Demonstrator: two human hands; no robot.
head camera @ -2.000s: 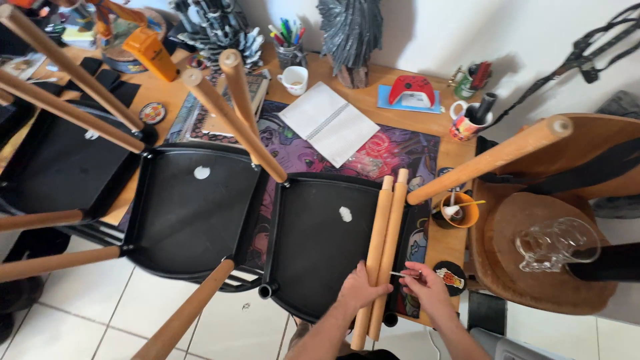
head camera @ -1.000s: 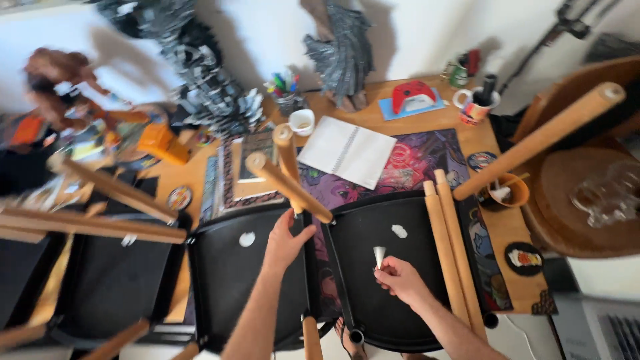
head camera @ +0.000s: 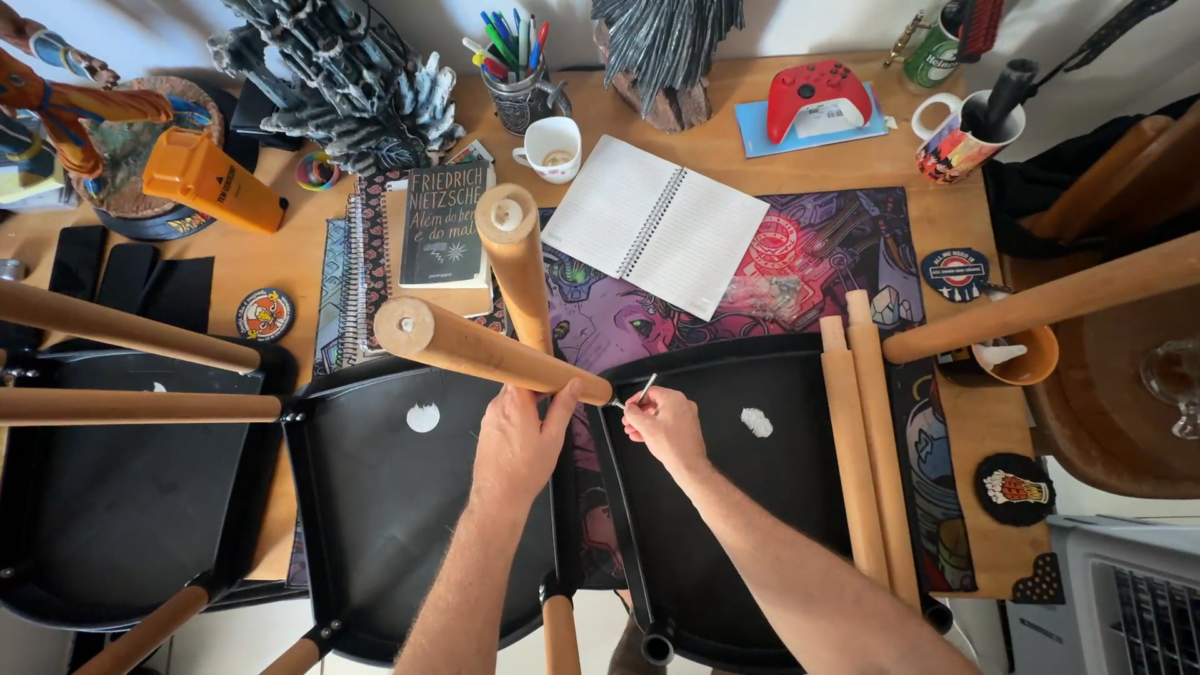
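My left hand [head camera: 523, 436] grips a round wooden leg [head camera: 478, 349] near its lower end, where it meets the corner of an upturned black chair seat [head camera: 741, 506]. At that joint my right hand [head camera: 667, 424] pinches a small metal tool or fastener [head camera: 647, 388], too small to name surely. A second wooden leg [head camera: 517, 272] rises behind the first, over the corner of the middle black seat [head camera: 394, 525]. Two loose wooden legs [head camera: 855, 450] lie along the right side of the right-hand seat. One more leg [head camera: 1050, 298] slants up from its far right corner.
Another upturned seat [head camera: 112, 487] with legs stands left. Behind are an open spiral notebook [head camera: 656, 220], a white cup [head camera: 551, 150], a pen mug [head camera: 525, 98], a red game controller [head camera: 818, 98] and a book [head camera: 445, 225]. An orange cup [head camera: 1031, 361] stands right, near a wooden chair [head camera: 1106, 412].
My left hand has gone from the loose legs to the leg at the seat corner. My right hand has moved over the right-hand seat to that same corner.
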